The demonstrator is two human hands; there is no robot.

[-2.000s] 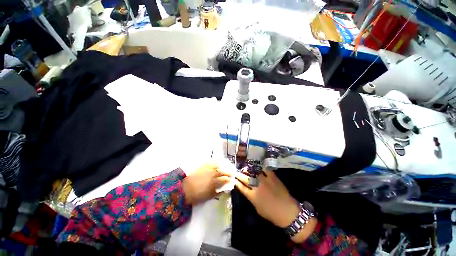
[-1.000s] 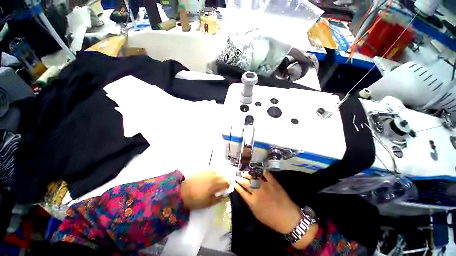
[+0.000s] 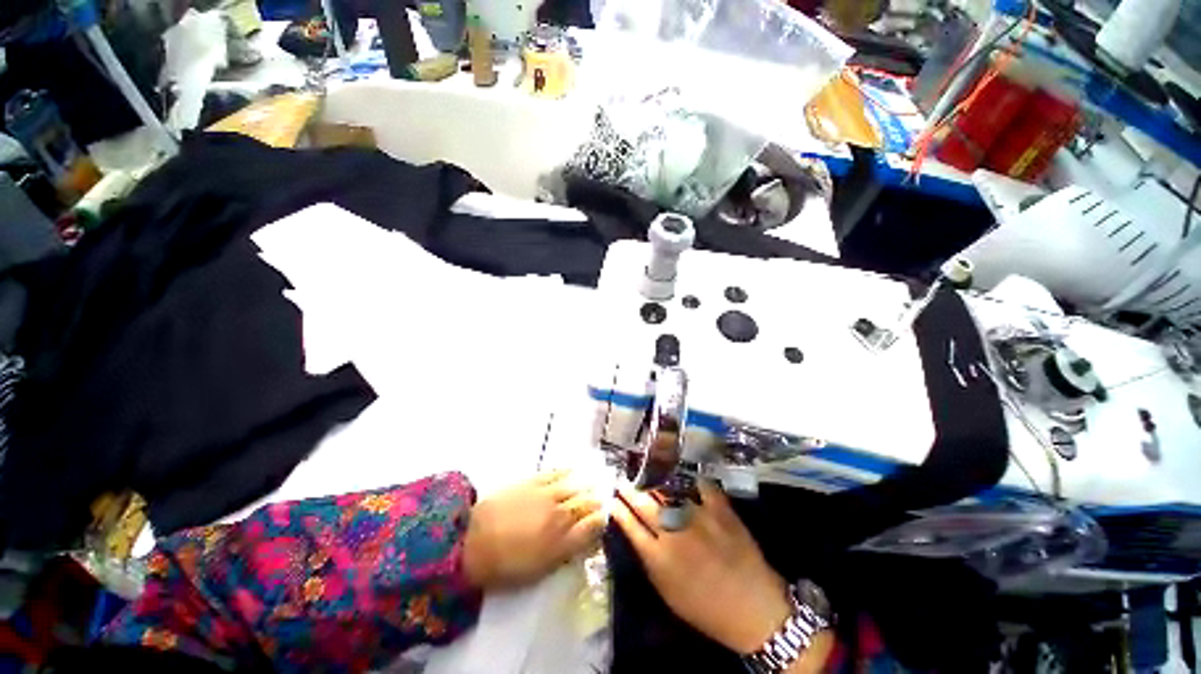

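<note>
The white sewing machine head (image 3: pixel 817 356) stands in the middle, with its metal needle and foot area (image 3: pixel 665 467) at its left end. My left hand (image 3: pixel 533 527) lies flat on pale material just left of the needle area, fingertips near the foot. My right hand (image 3: pixel 698 560) lies on the black garment piece (image 3: pixel 639 632) below the machine head, fingers reaching under its left end. Fingertips are partly hidden by the metal parts. A large white panel (image 3: pixel 448 329) lies left of the machine. A black strip (image 3: pixel 968 395) drapes over the machine arm.
A large black cloth pile (image 3: pixel 158 342) lies at left. A shiny clear bag (image 3: pixel 685 145) is behind the machine. A thread guide and bobbin winder area (image 3: pixel 1060 375) sits at right. A red box (image 3: pixel 1021 132) and a small jar (image 3: pixel 545 63) stand at the back.
The view has shifted slightly, so the machine sits lower. My left hand has flattened, and the white bit pinched in its fingers before no longer shows. My right hand stays by the needle area.
</note>
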